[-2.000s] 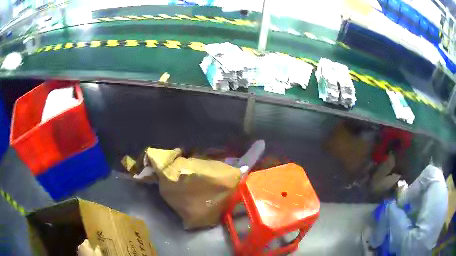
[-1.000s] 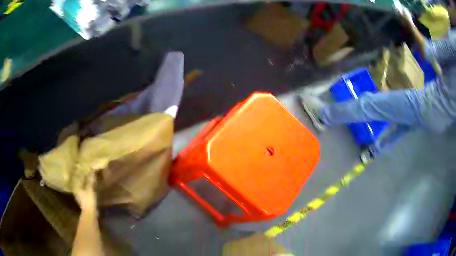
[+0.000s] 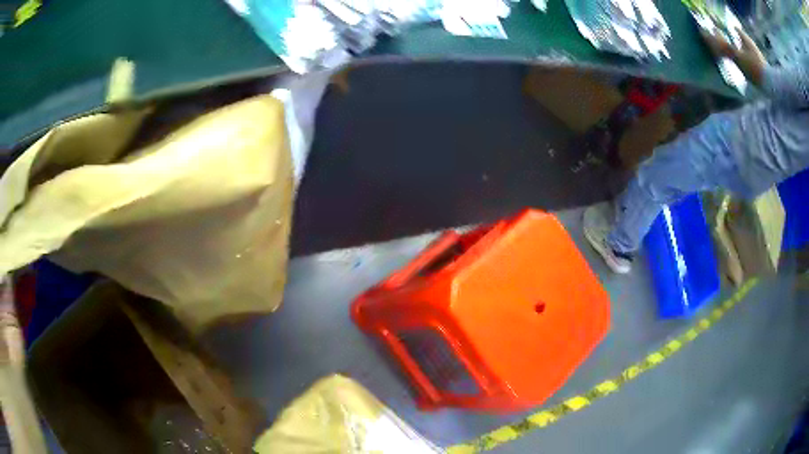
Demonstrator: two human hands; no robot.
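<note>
A large brown kraft paper bag (image 3: 222, 186) is raised at the left, in front of the green bench's edge, over an open brown carton (image 3: 98, 363). Its top narrows towards the left rim of the picture. My left hand (image 3: 7, 310) is at that rim, cut off and blurred, with the forearm running down; it appears closed on the bag's narrowed end. My right hand is not in view. A pale grey-violet sheet (image 3: 306, 115) shows behind the bag.
An orange-red stool (image 3: 532, 310) stands on the floor. Blurred white-and-teal box piles (image 3: 346, 31) lie on the green bench (image 3: 195, 53). Tan material (image 3: 333, 412) shows at the bottom edge. Another person's leg (image 3: 683, 173) is right, beside a blue tote (image 3: 681, 257).
The kraft bag has risen from beside the stool towards the bench and moved left in the picture. My left hand has moved from the lower left to the left rim. The view has shifted.
</note>
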